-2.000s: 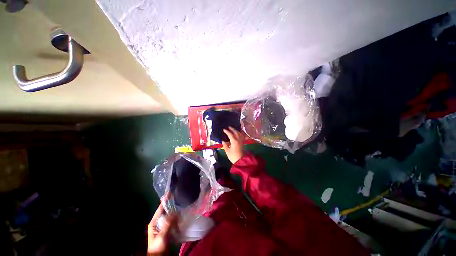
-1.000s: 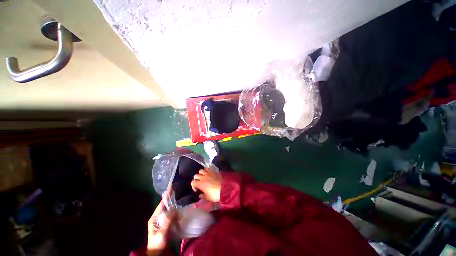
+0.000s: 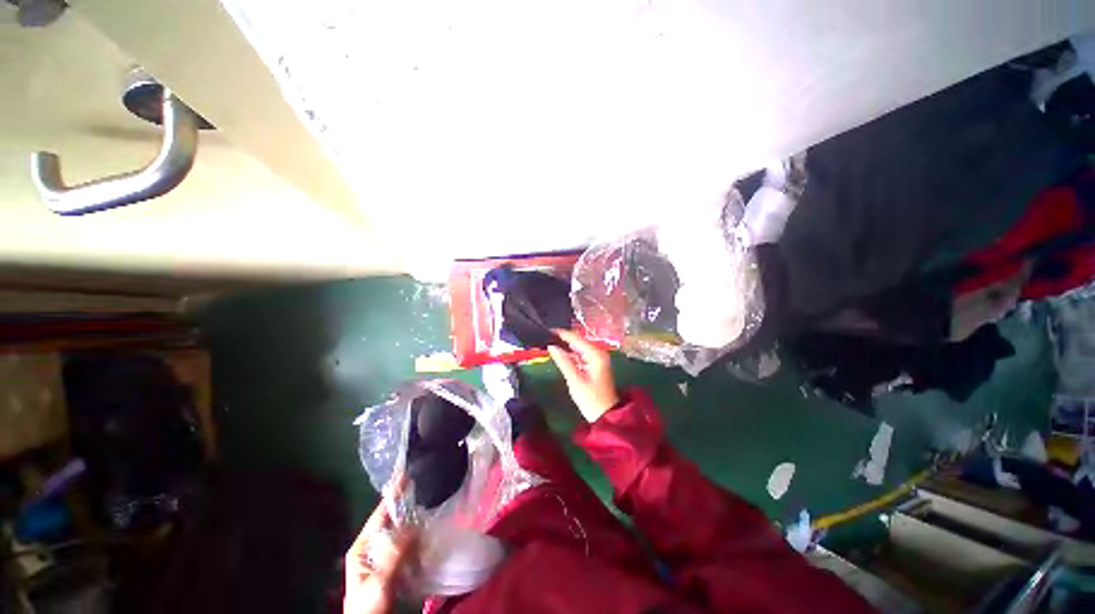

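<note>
My left hand (image 3: 382, 554) grips the rim of a clear plastic bag (image 3: 486, 462) at the lower middle. Black pads (image 3: 437, 450) lie inside the bag, and a pale rounded piece (image 3: 462, 561) shows beside my left hand. My right hand (image 3: 587, 369) is at the front edge of a red box (image 3: 472, 327), with its fingertips on the edge of a dark pad (image 3: 534, 307) that lies on the box. Whether one pad or a stack lies there is hard to tell.
A larger clear bag (image 3: 626, 292) with white pads (image 3: 711, 307) lies beside the red box against the white wall. A metal door handle (image 3: 132, 186) is at upper left. Dark cloth (image 3: 889, 216) lies at right. Pale scraps (image 3: 781, 480) lie on the green floor, and drawers (image 3: 949, 552) stand at lower right.
My right hand has moved from the mouth of the held bag back up to the dark pad on the red box. My left hand still holds the bag in about the same place.
</note>
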